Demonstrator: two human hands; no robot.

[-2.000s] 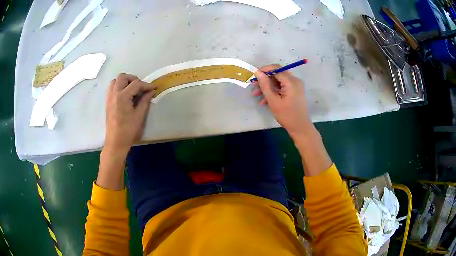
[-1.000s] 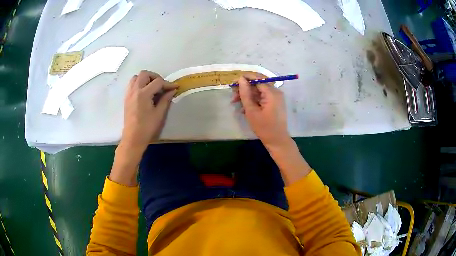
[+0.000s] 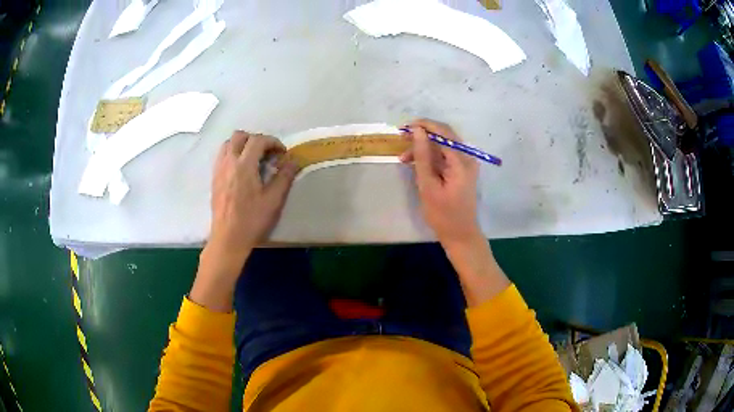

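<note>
A tan curved collar template lies on a white curved collar piece, whose white edge shows above and below it. My left hand is at the left end of both, fingers bent and pressing on the template, covering that end. My right hand holds a dark blue marking pencil between thumb and fingers. The pencil's tip is at the piece's upper edge, right of the middle, and its back end points right and down. The right hand covers the right end of the template and piece.
White curved pieces lie at the left and far centre. A small tan template and narrow white strips are at left. A steam iron stands at the right edge. A carton with white scraps is below right.
The pencil has moved from the template's lower edge to the upper edge and now slants down to the right. The left hand stays at the left end. The whole view has shifted slightly.
</note>
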